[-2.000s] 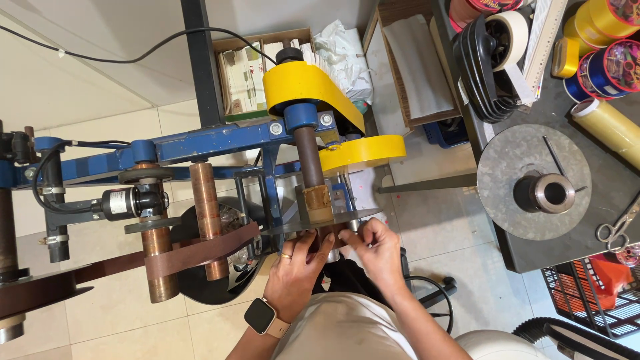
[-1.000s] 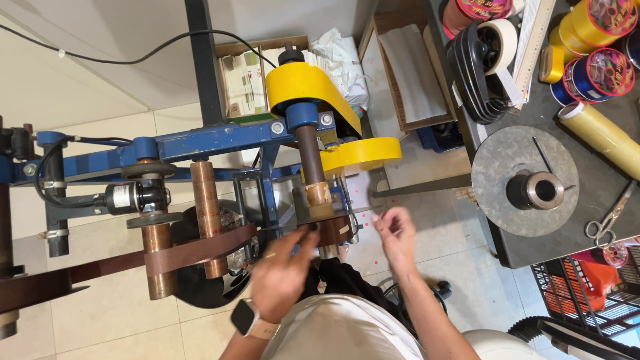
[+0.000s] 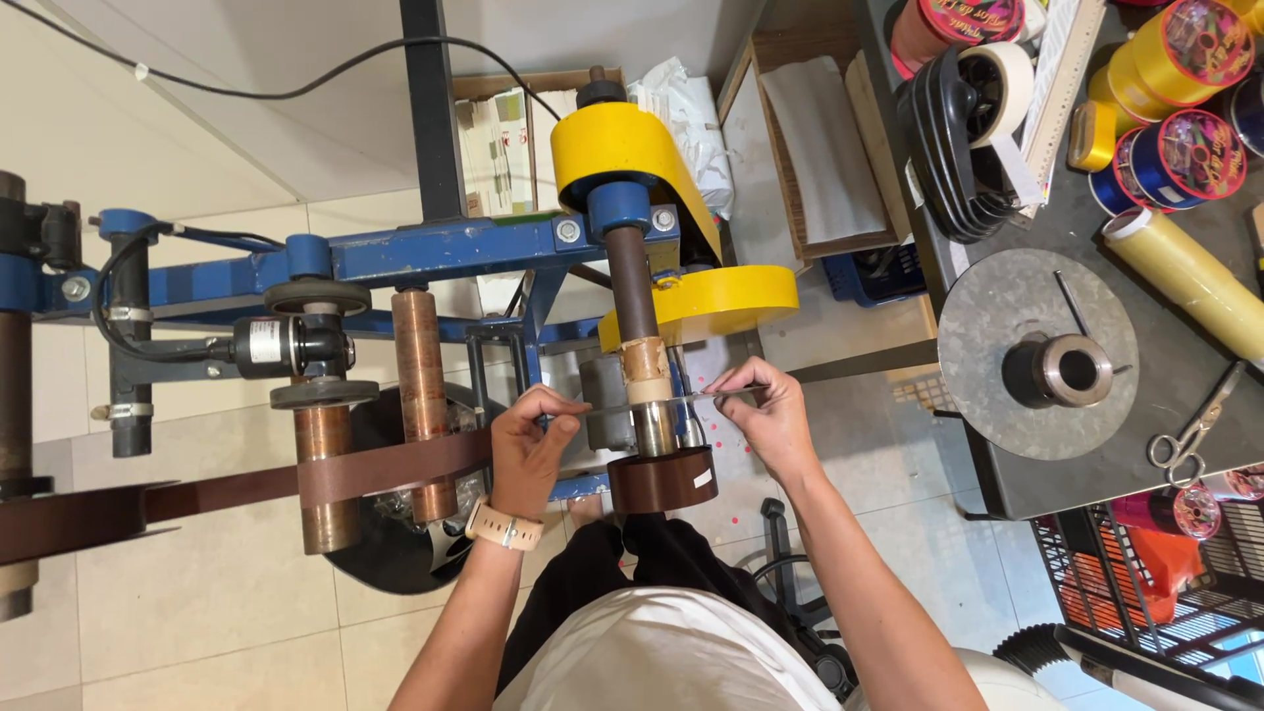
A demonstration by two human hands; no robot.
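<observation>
My left hand [image 3: 533, 449] and my right hand [image 3: 760, 413] pinch opposite edges of a thin flat disc [image 3: 605, 409], seen edge-on around the machine's horizontal shaft [image 3: 655, 427]. In front of the disc, a roll of dark brown ribbon [image 3: 662, 481] with a small white sticker sits at the shaft's end, touched by neither hand. Behind the disc, a tan sleeve [image 3: 644, 363] surrounds the shaft. Brown ribbon [image 3: 395, 469] runs leftward over two copper-coloured rollers [image 3: 423, 395] to a large reel [image 3: 74, 518]; its right end is hidden behind my left wrist.
The blue machine frame [image 3: 395, 252] carries yellow belt covers [image 3: 617, 148]. On the dark table [image 3: 997, 484] at right lie a round metal flange with a hub [image 3: 963, 346], scissors [image 3: 1195, 425], a yellowish roll [image 3: 1185, 286], tape [image 3: 1007, 84] and ribbon spools. A wire basket [image 3: 1086, 583] stands below.
The brown ribbon roll now shows in full at the shaft's end, in front of the disc. My hands, apart from the disc one second ago, now hold its two edges.
</observation>
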